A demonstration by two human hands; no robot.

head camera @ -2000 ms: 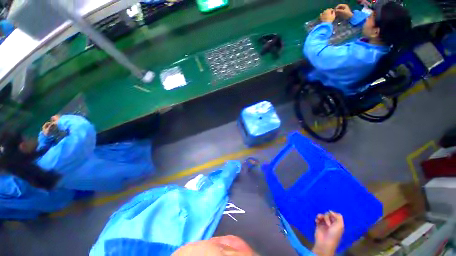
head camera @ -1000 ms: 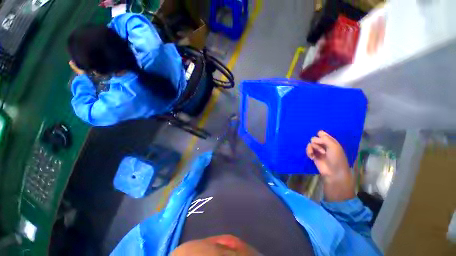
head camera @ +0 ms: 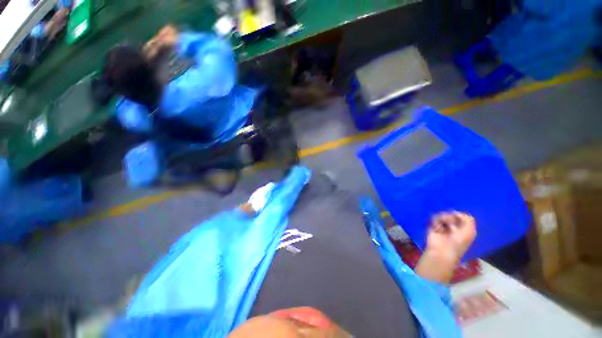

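Note:
A bright blue boxy plastic stool [head camera: 475,178] is held up, tilted, at the right of the view, its rectangular cutout towards the upper left. My right hand [head camera: 452,232] is at its lower part with fingers curled; the exact grip is blurred. A small bit of my left hand [head camera: 247,208] shows beside my open light blue smock [head camera: 204,264], next to a white item [head camera: 261,196]. The sleeve and smock hide the rest, so its grip cannot be told.
A seated person in a blue smock [head camera: 204,72] works at the green bench [head camera: 86,99]. A blue stool with a pale flat top [head camera: 394,74] stands beyond the yellow aisle line [head camera: 330,145]. Cardboard boxes [head camera: 548,228] and a white surface [head camera: 528,310] are at right.
The view has swung, bringing the pale-topped stool and another person's smock into sight at the upper right. The carried blue stool has stayed with my right hand.

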